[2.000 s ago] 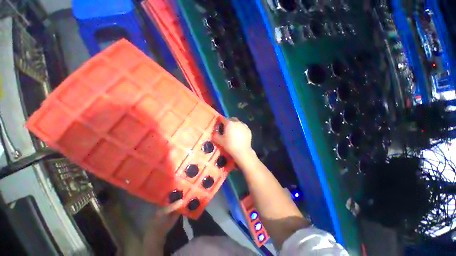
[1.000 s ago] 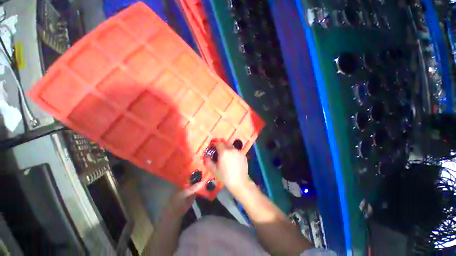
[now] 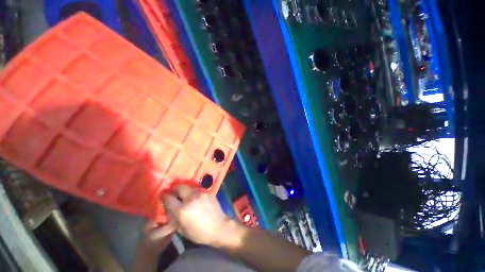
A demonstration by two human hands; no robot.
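The red-orange compartment tray (image 3: 133, 106) is held tilted in front of my body, most of its square pockets empty. Two black watch heads (image 3: 218, 155) sit in pockets near its right edge. My left hand (image 3: 156, 236) grips the tray's near lower corner from below; its fingers are partly hidden behind my right hand. My right hand (image 3: 191, 212) is over the pockets at that corner with fingers bent together. Whether it holds a watch head is hidden by the fingers and blur.
Blue rack beams (image 3: 306, 117) with green shelves carry rows of dark watch heads on the right. Loose black cables (image 3: 436, 196) hang at far right. A blue stool (image 3: 101, 13) stands beyond the tray. Another red-orange tray piece (image 3: 244, 211) with a light lies low.
The tray has shifted left in view. Fewer watch heads show in it than before. My right hand has moved from its right edge to the near corner, by my left hand.
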